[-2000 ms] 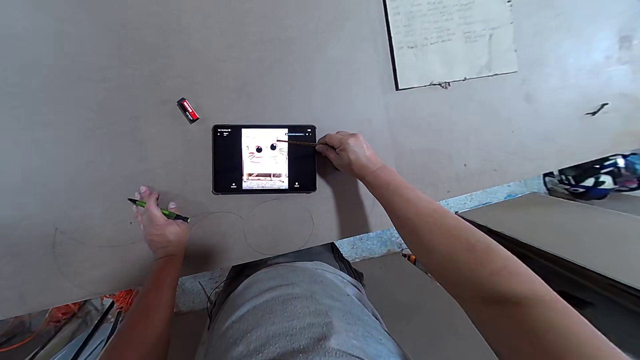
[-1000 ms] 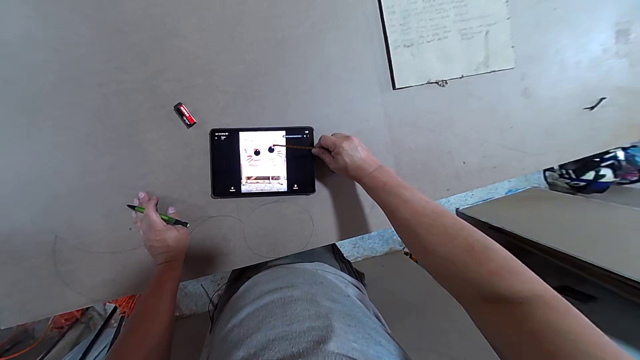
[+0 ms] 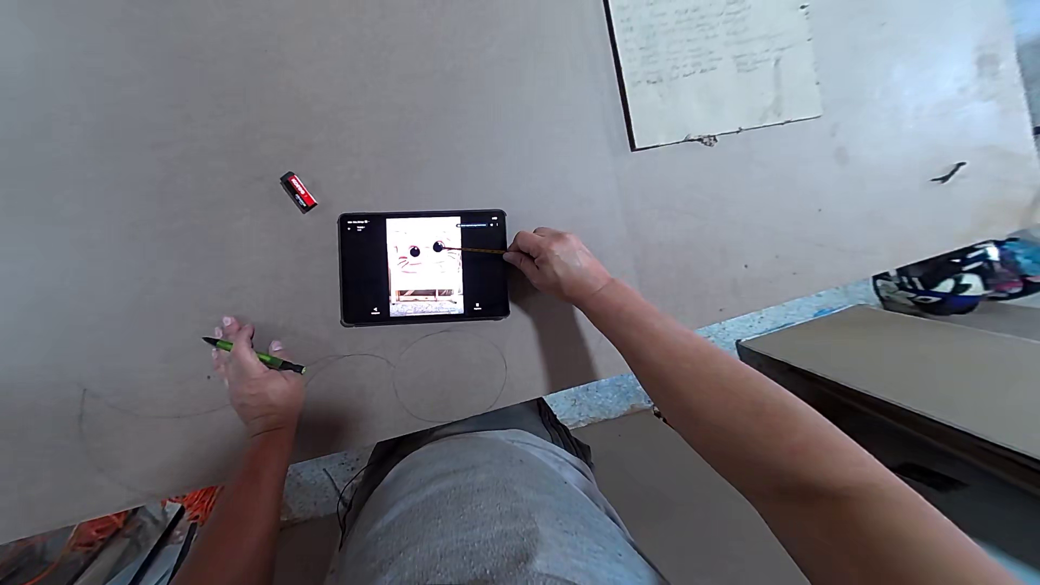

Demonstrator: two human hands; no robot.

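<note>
A black-framed tablet (image 3: pixel 424 268) lies on the board, its screen showing a picture with two dark round spots. At its right edge, my right hand (image 3: pixel 556 262) pinches a thin yellowish strip or stick (image 3: pixel 479 250) that reaches over the screen to the right-hand dark spot. My left hand (image 3: pixel 258 374) rests palm up at the lower left, with a green and black pen or mechanical pencil (image 3: pixel 264 358) held between its fingers. Thin curved lines and a pencil-drawn circle (image 3: pixel 449 376) run across the board below the tablet.
A small eraser in a black and red sleeve (image 3: pixel 299 192) lies upper left of the tablet. A pale sheet bearing handwriting (image 3: pixel 723 73) is at the top right. A small dark piece (image 3: pixel 948 172) lies far right. Orange cords (image 3: pixel 101 528) show beneath the board's lower left edge.
</note>
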